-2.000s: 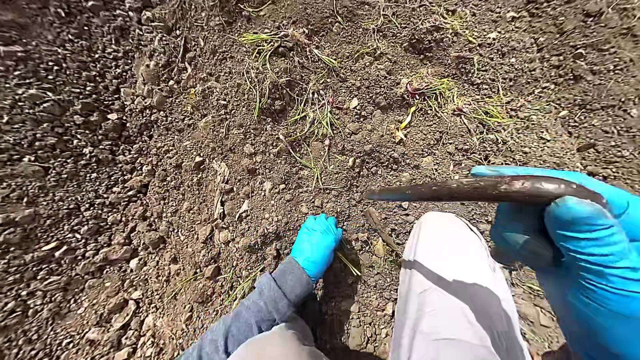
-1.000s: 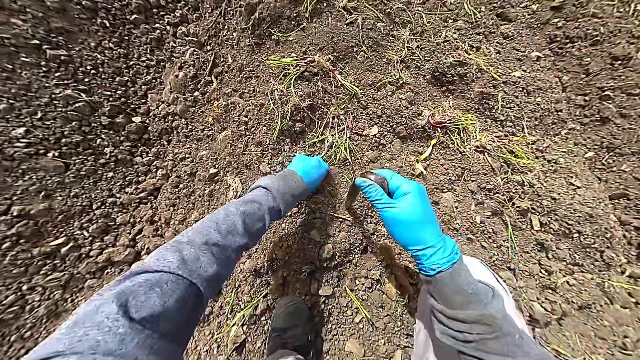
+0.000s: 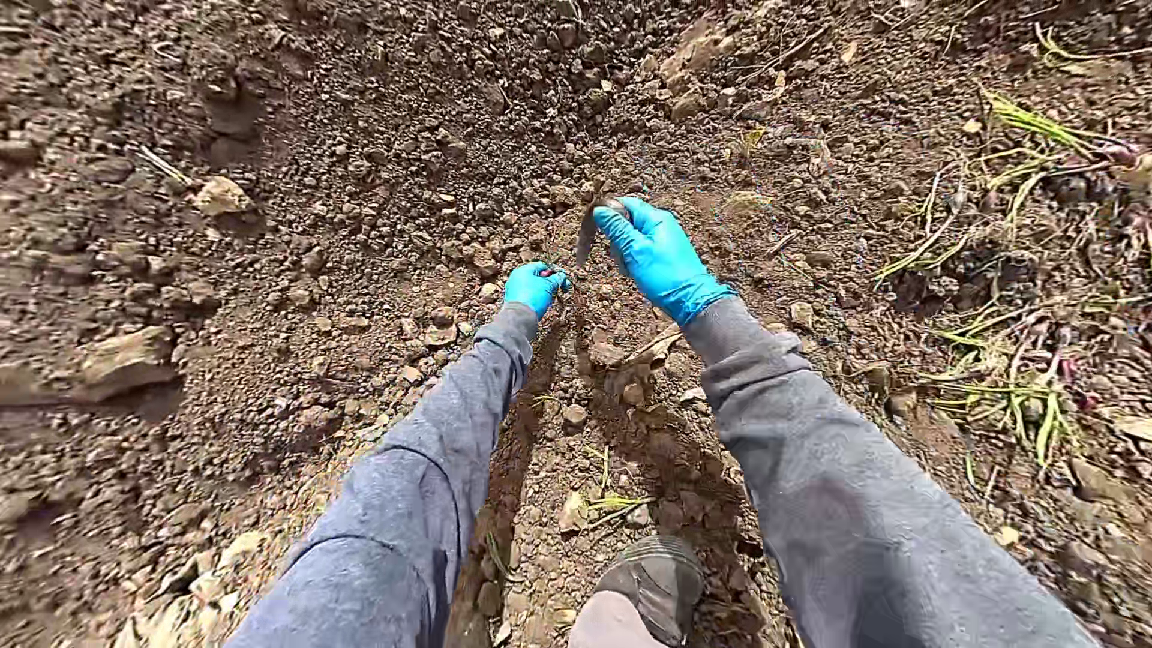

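Observation:
Near the middle of the head view my left hand (image 3: 535, 288), in a blue glove, is low over the stony soil. Its fingers are closed on a small reddish thing, perhaps an onion bulb, mostly hidden by them. To its right and slightly farther off, my right hand (image 3: 659, 259), also gloved in blue, grips a curved, dark hand tool (image 3: 586, 236), its narrow end pointing down at the soil beside my left fingers. Uprooted onion-like plants (image 3: 1044, 387) with green leaves and reddish bulbs lie at the right, with another bunch (image 3: 1048, 130) above them.
My shoe (image 3: 655, 576) stands on the soil at the bottom. A large stone (image 3: 126, 360) lies at the left and a smaller pale one (image 3: 221, 196) above it. Loose green leaves (image 3: 612, 506) are on the ground just beyond the shoe.
My right hand has come from the right side to beside my left hand, still holding the tool. The view has shifted left, so the plant bunches now sit at the right.

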